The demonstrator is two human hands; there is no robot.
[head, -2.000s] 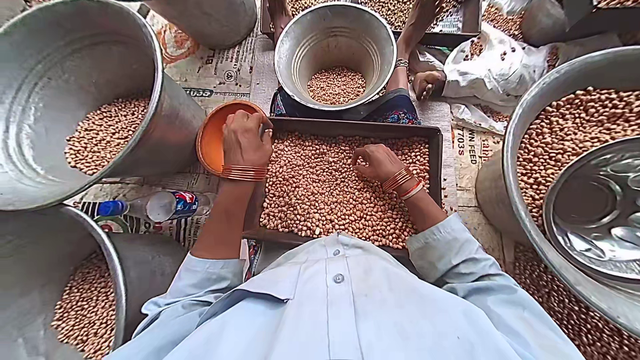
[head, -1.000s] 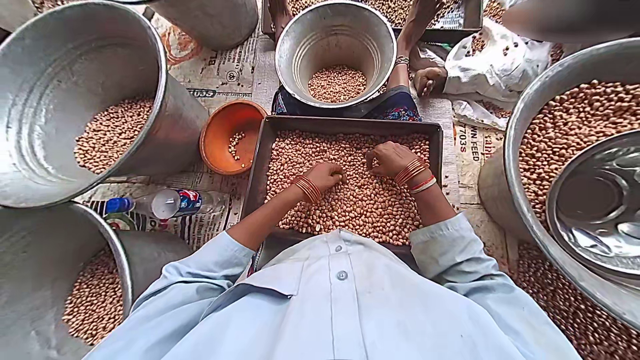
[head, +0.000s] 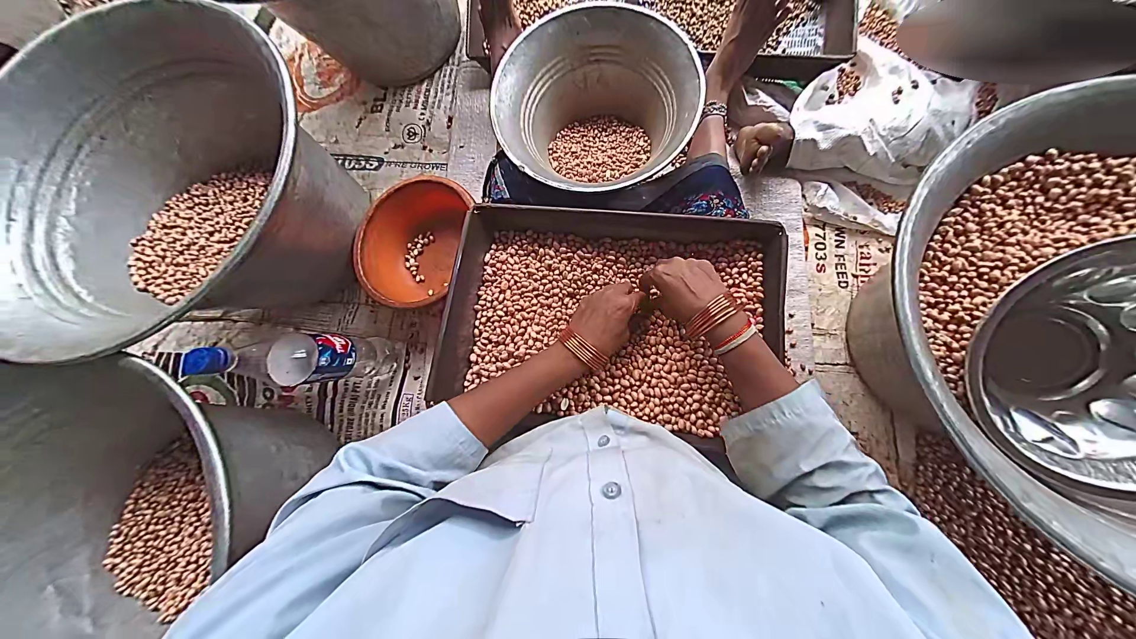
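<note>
A dark rectangular metal tray (head: pixel 455 333) lies in front of me, filled with a layer of reddish-brown nuts or seeds (head: pixel 532 293). My left hand (head: pixel 610 318), with thin bangles at the wrist, is over the middle of this layer, its fingertips meeting those of my right hand (head: pixel 682 288). Whether anything sits between the fingertips is too small to tell. Bangles circle my right wrist too. Beside the tray's upper left corner stands an orange bowl (head: pixel 377 244) with a few nuts or seeds inside.
Metal buckets with nuts stand left (head: pixel 324 222), lower left (head: pixel 266 461) and beyond the tray (head: pixel 510 106). Right is a large metal vessel (head: pixel 879 328) holding nuts and a steel plate (head: pixel 1038 355). A plastic bottle (head: pixel 333 357) lies on printed sacks. Another person's hand (head: pixel 763 146) shows beyond.
My left hand has gone from the orange bowl to the tray, then farther right to meet my right hand. The bowl, hidden in part by that hand at first, now shows its inside.
</note>
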